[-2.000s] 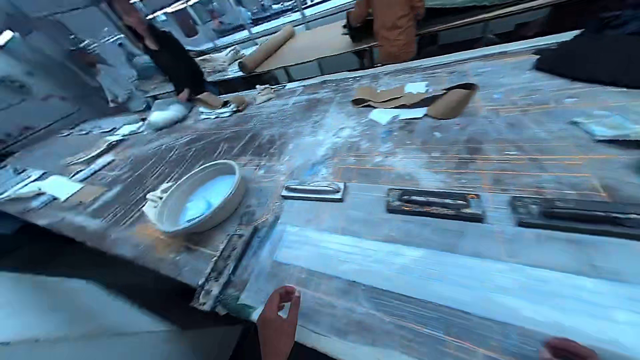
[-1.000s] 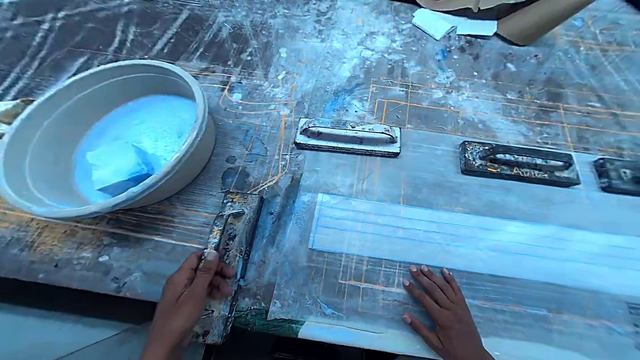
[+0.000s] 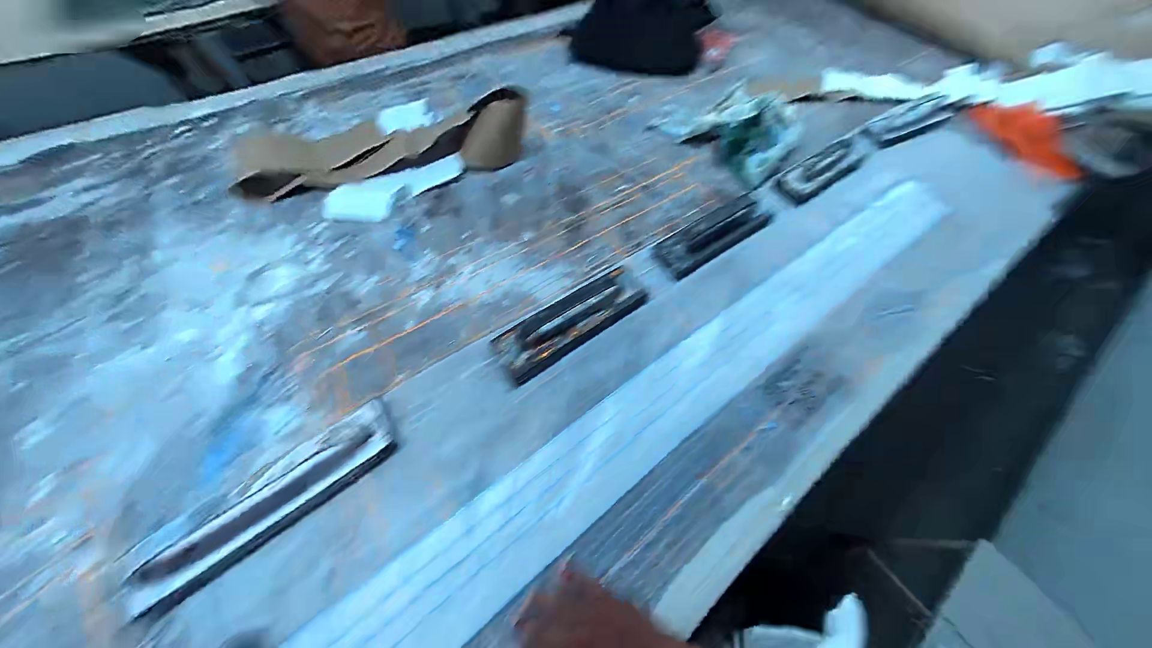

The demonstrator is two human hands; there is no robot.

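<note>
A long strip of pale, thin fabric [image 3: 630, 405] with fine lengthwise lines lies on the table, slanting from bottom left to upper right. My right hand [image 3: 589, 612], blurred and cut off by the bottom edge, is at the near side of the strip; its fingers are not clear. My left hand is out of view. Along the strip's far side lie handled bar weights: a pale-topped one [image 3: 261, 513] at lower left, a dark one [image 3: 571, 324] in the middle, another dark one [image 3: 711, 236] beyond it, and more farther up.
Curled brown paper or card [image 3: 378, 153] with white pieces lies at the upper left. A black cloth [image 3: 639, 36] is at the far edge, a crumpled greenish cloth [image 3: 756, 135] nearer, and an orange cloth [image 3: 1026, 139] at right. The table's front edge [image 3: 783, 495] runs diagonally.
The view has swung strongly to the right. A second ago my left hand was on a dark bar at the strip's left end and my right hand lay flat near the strip.
</note>
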